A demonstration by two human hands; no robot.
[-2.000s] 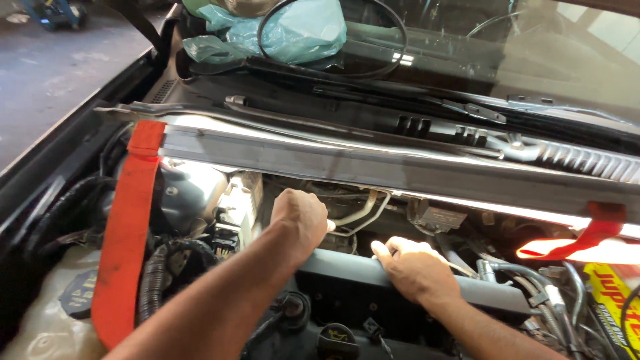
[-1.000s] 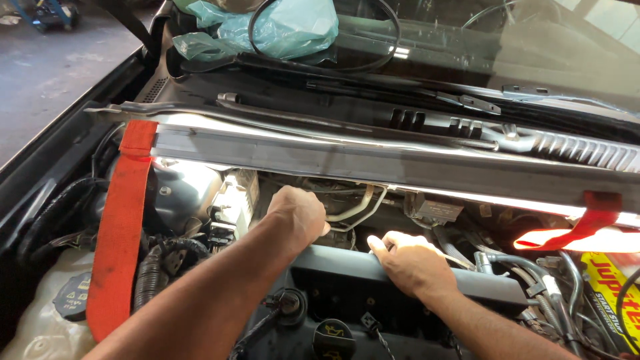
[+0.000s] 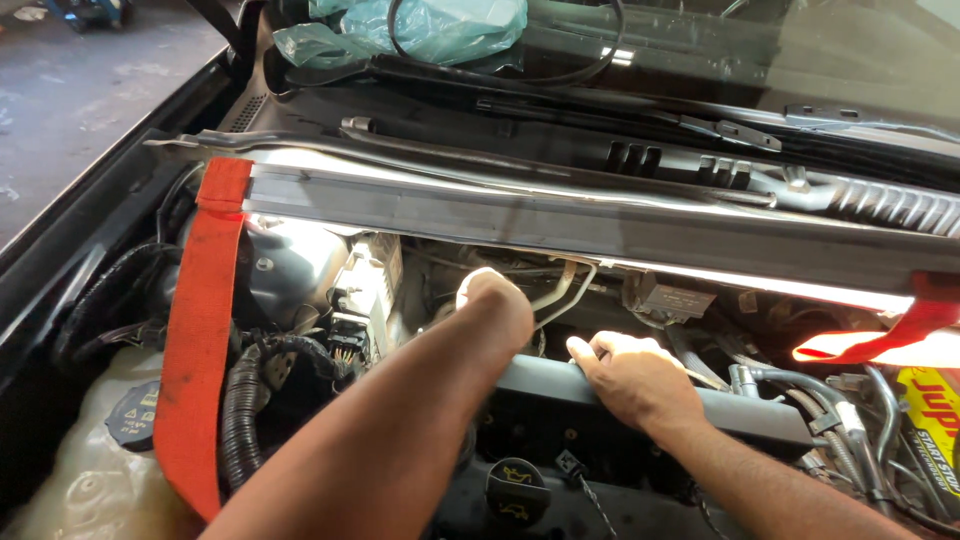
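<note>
My left hand [image 3: 496, 304] reaches down behind the engine, its wrist bent and its fingers hidden, so what it touches cannot be told. To its right, my right hand [image 3: 637, 375] rests on the top rear edge of the grey-black engine cover [image 3: 735, 412], fingers curled over the edge. Thin metal pipes [image 3: 566, 292] run between and behind the hands. The black oil filler cap [image 3: 517, 491] lies in front of them. Above both hands a long grey bar lamp [image 3: 450, 217] spans the bay, lit along its underside.
An orange strap [image 3: 199, 352] hangs from the lamp's left end over the coolant reservoir [image 3: 97, 465]; a red strap [image 3: 900, 322] holds the right end, by a yellow-labelled battery [image 3: 930, 420]. A teal plastic bag [image 3: 450, 30] and a black belt-like loop [image 3: 577, 75] lie by the windshield.
My left hand has gone further down behind the engine, its wrist now bent and the fingers out of sight. The right hand stays at the cover's edge.
</note>
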